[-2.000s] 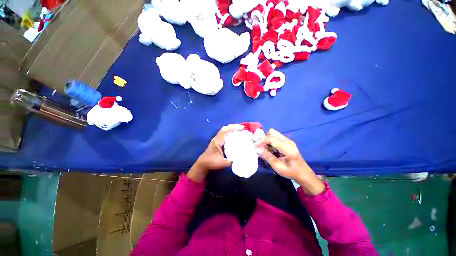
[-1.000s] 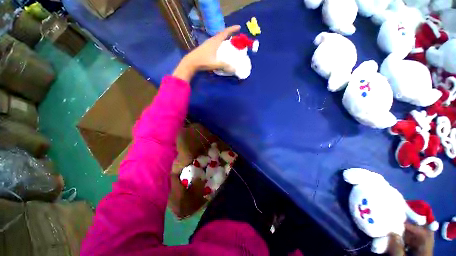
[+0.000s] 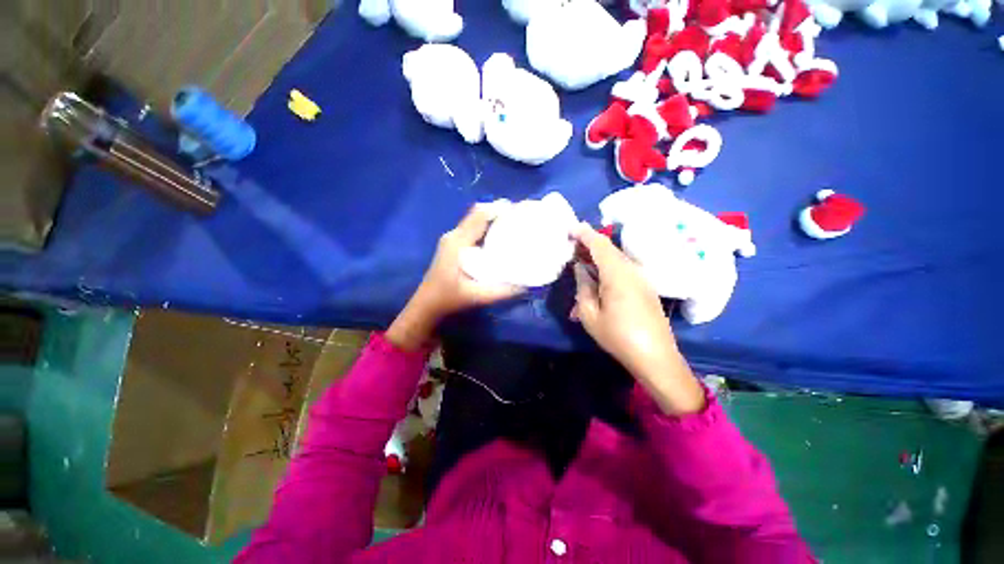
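My left hand (image 3: 460,270) holds a white plush toy (image 3: 528,242) from its left side, above the table's near edge. My right hand (image 3: 619,297) is at the toy's right side with the fingertips pinched close to it. A bit of red shows by the right fingertips. No needle can be made out. Another white plush toy with a red Santa hat (image 3: 679,248) lies on the blue cloth just right of and behind my right hand.
Loose Santa hat (image 3: 831,214) at right. Hat pile (image 3: 716,66) and white plush toys (image 3: 526,110) lie farther back. Blue thread cone (image 3: 214,123), clear tube (image 3: 132,149) and yellow bit (image 3: 303,105) are at left. Open carton (image 3: 264,413) with hatted toys is below the table's edge.
The view has swung back from the left. The hatted toy by the cone is gone from there. My left hand now holds a toy in front of me; the other toy lies by my right hand.
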